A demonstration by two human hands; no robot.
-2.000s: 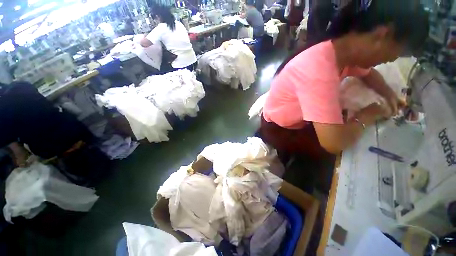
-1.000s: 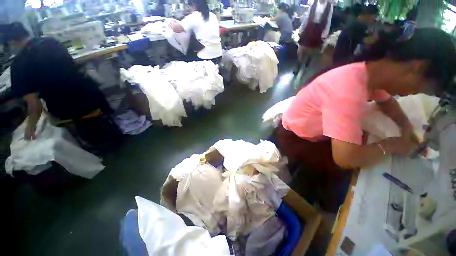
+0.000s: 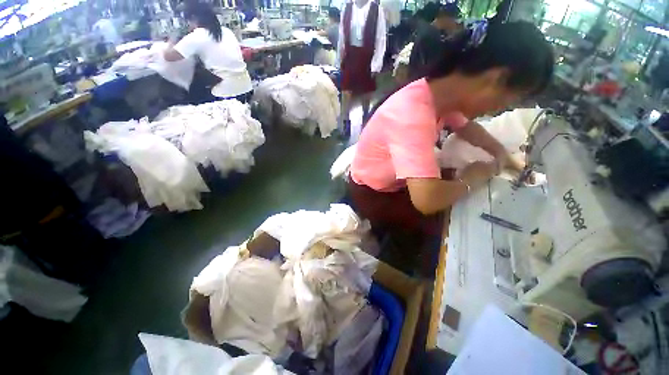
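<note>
Neither of my hands is in the picture. A smooth white cloth (image 3: 192, 358) with a pointed corner lies over my blue-clad legs at the bottom edge, cut off by it. In front of it, cream cloth (image 3: 249, 296) overflows a brown carton (image 3: 411, 315). A blue plastic tub (image 3: 391, 329) shows its rim inside the carton's right side. Duller grey-lilac cloth (image 3: 357, 340) lies below the cream heap.
A person in a pink top (image 3: 396, 139) works cloth at an off-white "brother" machine (image 3: 579, 220) on a pale table (image 3: 469, 256). A white sheet (image 3: 506, 348), dark snips (image 3: 502, 222) and red loops (image 3: 618, 359) lie nearby. White cloth heaps (image 3: 213, 135) stand beyond.
The view has swung right, so the carton and neighbour sit further left and more of the machine and white sheet shows. The person in dark clothes at left is now mostly cut off.
</note>
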